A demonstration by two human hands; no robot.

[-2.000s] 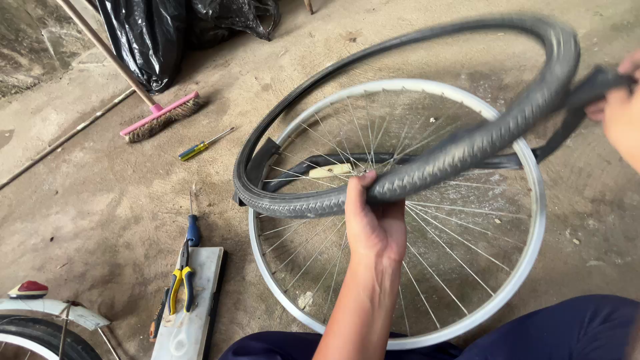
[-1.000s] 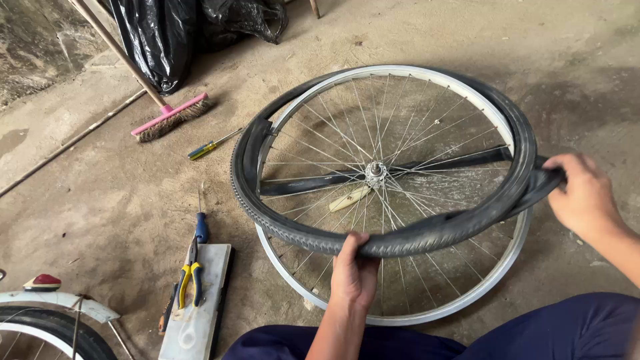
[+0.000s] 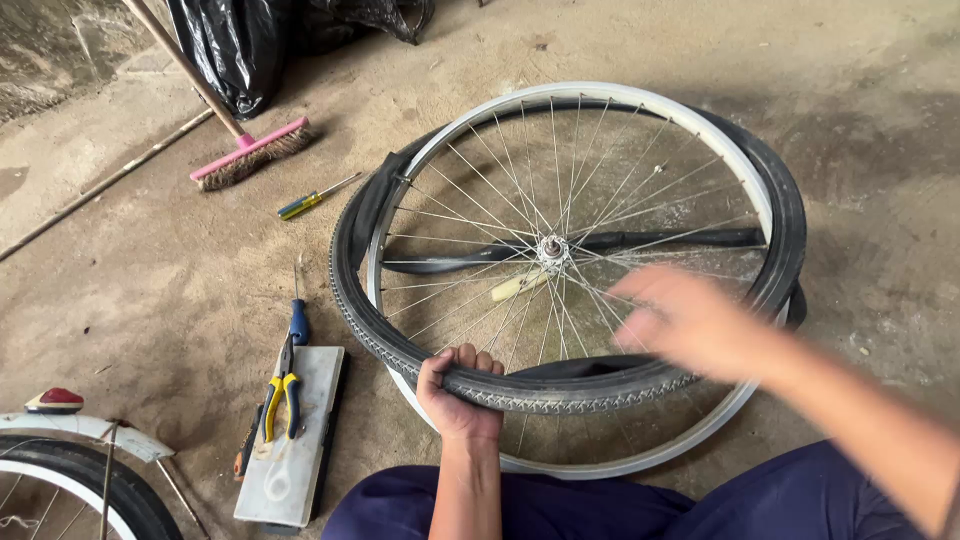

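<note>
A black bicycle tyre (image 3: 577,396) lies around and partly over a spoked wheel with a silver rim (image 3: 667,448). My left hand (image 3: 463,394) grips the tyre's near side, fingers wrapped over its edge. My right hand (image 3: 660,319), blurred by motion, is over the spokes at the right, and no held thing shows in it. A flattened black inner tube (image 3: 457,261) runs across behind the spokes; part of it also shows at the tyre's left side. A pale, long piece (image 3: 519,286) lies below the hub (image 3: 553,252), seen through the spokes.
Pliers (image 3: 281,401) lie on a white-topped box (image 3: 307,450), near a blue-handled tool (image 3: 298,322). A screwdriver (image 3: 301,205) and a pink-headed broom (image 3: 251,154) are farther back, with black plastic bags (image 3: 232,52). Another bicycle wheel with a fender (image 3: 97,426) stands at lower left.
The tyre has come down from above the wheel to around its rim. My right hand has let go of the black rubber at the right and moved left over the spokes.
</note>
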